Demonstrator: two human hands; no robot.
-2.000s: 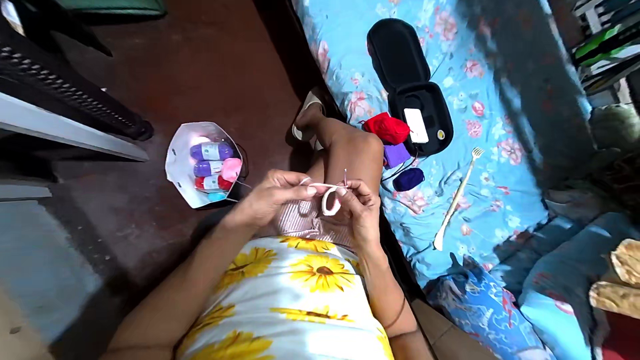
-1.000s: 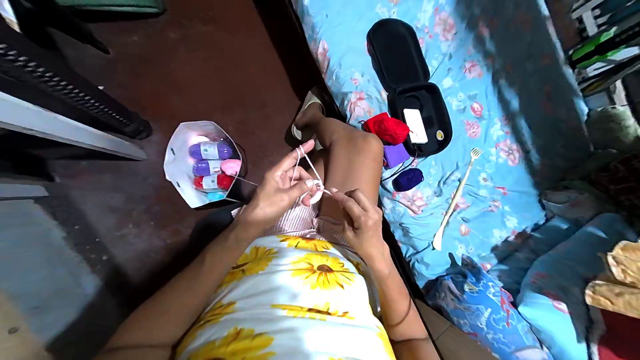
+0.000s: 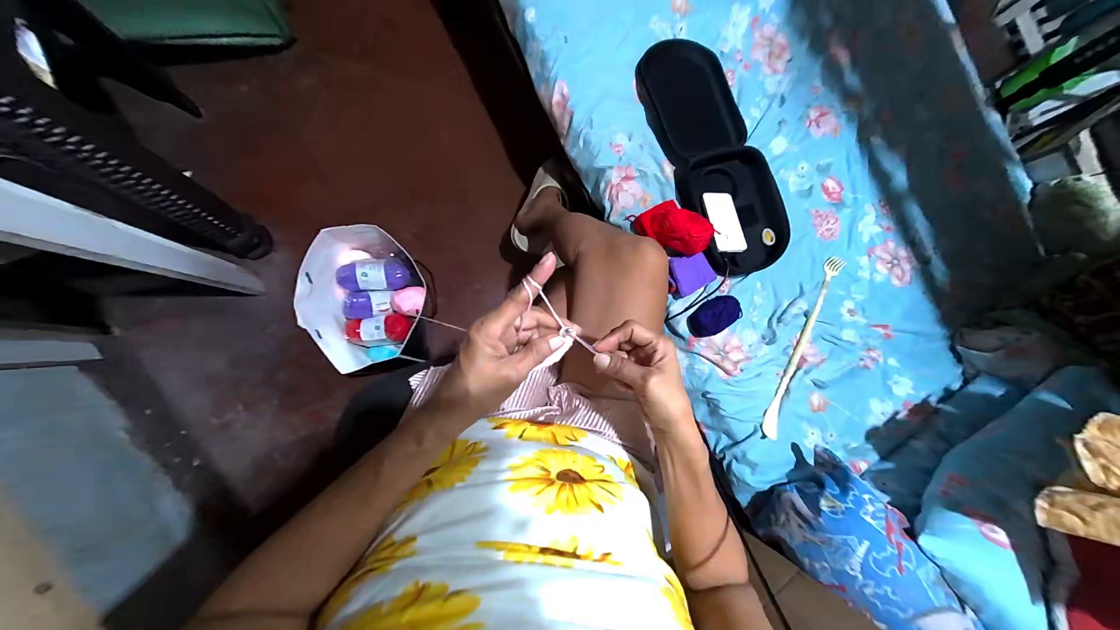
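Above my lap, my left hand (image 3: 507,346) pinches a small piece of pale crochet work (image 3: 557,347) between thumb and fingers, and pale yarn (image 3: 549,305) runs taut from its raised index finger to the work. My right hand (image 3: 639,360) grips a thin crochet hook (image 3: 584,343) whose tip meets the work at the left fingertips. A strand leads from my left hand toward a white container (image 3: 317,297) on the floor, which holds purple yarn skeins (image 3: 374,275), a red one (image 3: 379,330) and a pink ball (image 3: 409,300).
On the flowered bedsheet (image 3: 840,350) to the right lie an open black case (image 3: 733,210), red yarn (image 3: 674,227), a dark blue yarn ball (image 3: 715,316) and a long back scratcher (image 3: 801,350). A blue patterned pillow (image 3: 840,525) sits at lower right.
Two seconds ago both hands held the pale loop up with fingers close together. My left index finger has since risen with yarn stretched over it, and the right hand has shifted to the work's right side.
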